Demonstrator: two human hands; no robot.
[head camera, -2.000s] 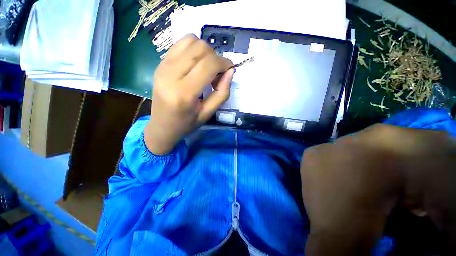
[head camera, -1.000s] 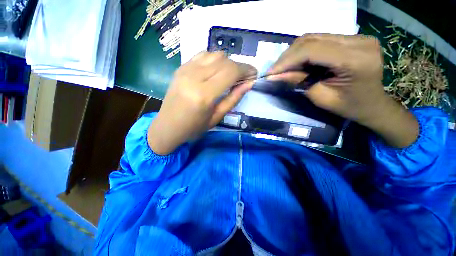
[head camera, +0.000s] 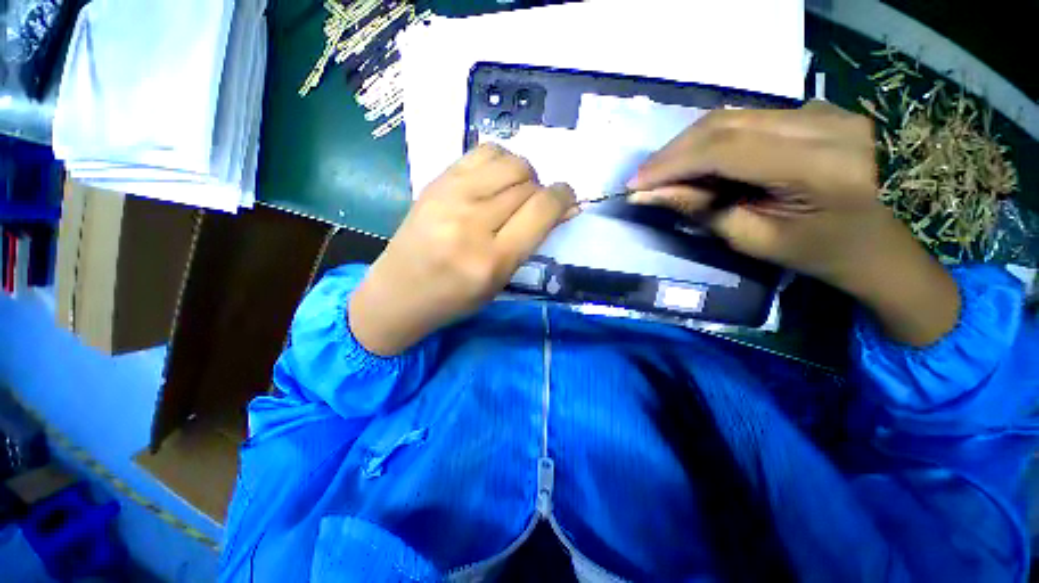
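A tablet back cover (head camera: 547, 93) lies on white sheets in front of me, its camera openings (head camera: 508, 98) at the upper left. My left hand (head camera: 479, 233) is above the cover's left part and pinches one end of a narrow dark flex strip (head camera: 602, 198). My right hand (head camera: 786, 188) is above the cover's right part, with its fingertips at the strip's other end. The strip is held between both hands over the cover's grey centre. Whether my right hand also holds tweezers is hidden by its fingers. White pads (head camera: 681, 297) show on the near edge.
Unused flex strips (head camera: 387, 91) lie on the green mat at the upper left. A heap of tan liners (head camera: 948, 159) is at the right. Stacked white sleeves (head camera: 142, 91) are at the far left, above an open cardboard box (head camera: 228, 330). White sheets (head camera: 638, 32) extend beyond the cover.
My right hand has come up from the lower right to the strip in my left hand. Since one second ago the hands have moved slightly apart, showing more of the strip.
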